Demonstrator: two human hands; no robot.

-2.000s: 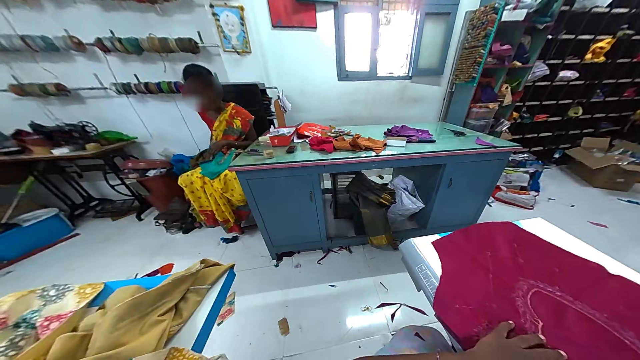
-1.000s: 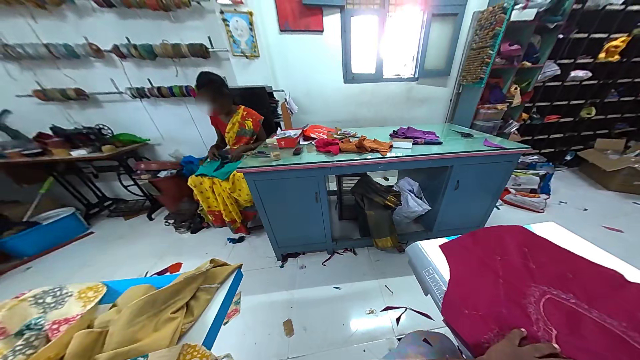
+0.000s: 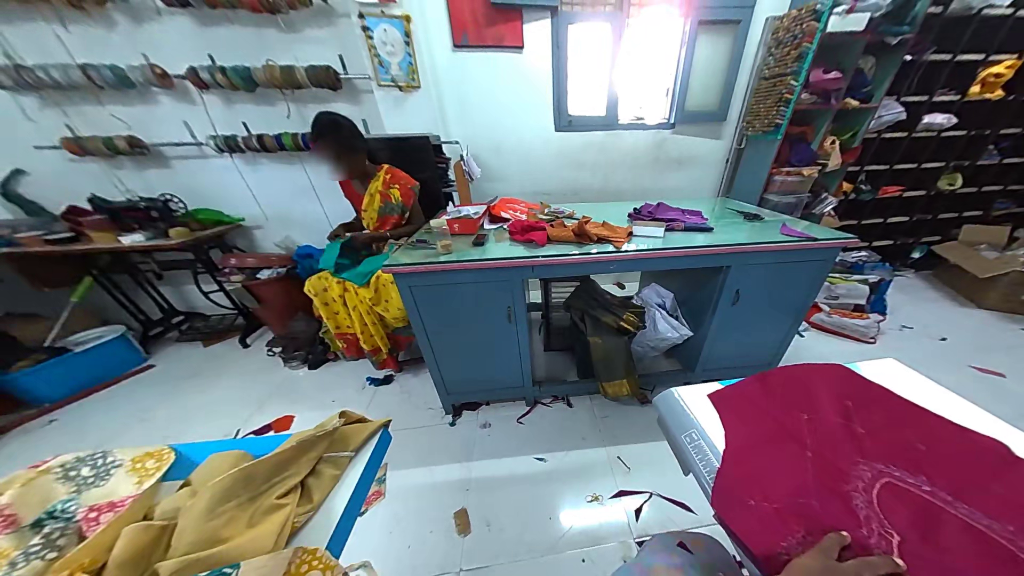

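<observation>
At the bottom right, my left hand rests with fingers spread on a maroon cloth; it is cut off by the frame's bottom edge. A curved pink seam or outline and pale marks show on the cloth beside the fingertips. The cloth lies over a grey and white work surface with a printed scale on its side. A part in greyish cloth, perhaps my knee, shows left of the hand. My right hand is out of view. Mustard cloth and patterned cloth lie on a blue-edged white board at the lower left.
A seated person handles green cloth beside a glass-topped blue table, which bears folded cloths and scissors. At the left stand a treadle sewing machine and a blue tub. Fabric scraps litter the tiled floor.
My left hand stays on the maroon cloth, and less of my forearm shows at the bottom edge than two seconds ago. The view has shifted slightly.
</observation>
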